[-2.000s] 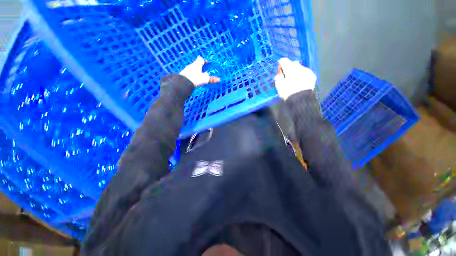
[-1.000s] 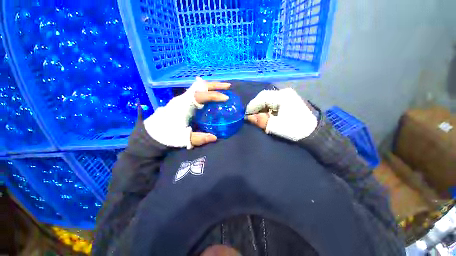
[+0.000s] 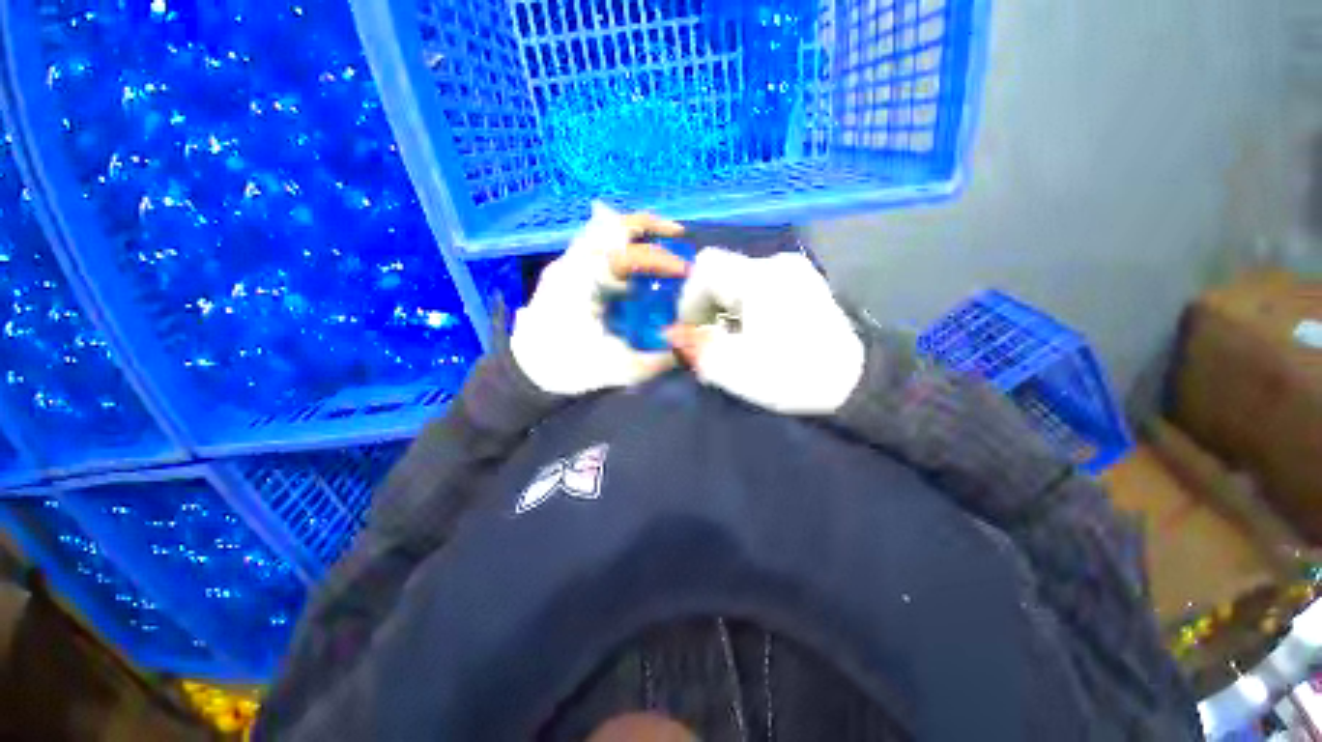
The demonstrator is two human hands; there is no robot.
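Observation:
A glossy blue ball (image 3: 642, 310) is held in front of the dark apron, partly hidden by both hands. My left hand (image 3: 587, 307), in a white glove with bare fingertips, wraps around the ball's left side, fingers above and thumb below. My right hand (image 3: 768, 326), in the same kind of glove, is at the ball's right side with its fingers curled and fingertips close against it. Whether it holds a small tool cannot be told. The front crate (image 3: 711, 209), blue lattice, lies just beyond the hands, with a pale cyan stringy tangle (image 3: 631, 141) inside.
Blue side crates (image 3: 181, 447) at the left are filled with shiny blue balls (image 3: 239, 218). A smaller blue lattice crate (image 3: 1015, 363) stands at the right. Cardboard boxes (image 3: 1254, 406) are at the far right. Yellow items (image 3: 218, 707) show at lower left.
The hands left the front crate's edge and interior, and a ball came into my left hand at the apron. Since one second ago, my right hand has moved left and closer over the ball.

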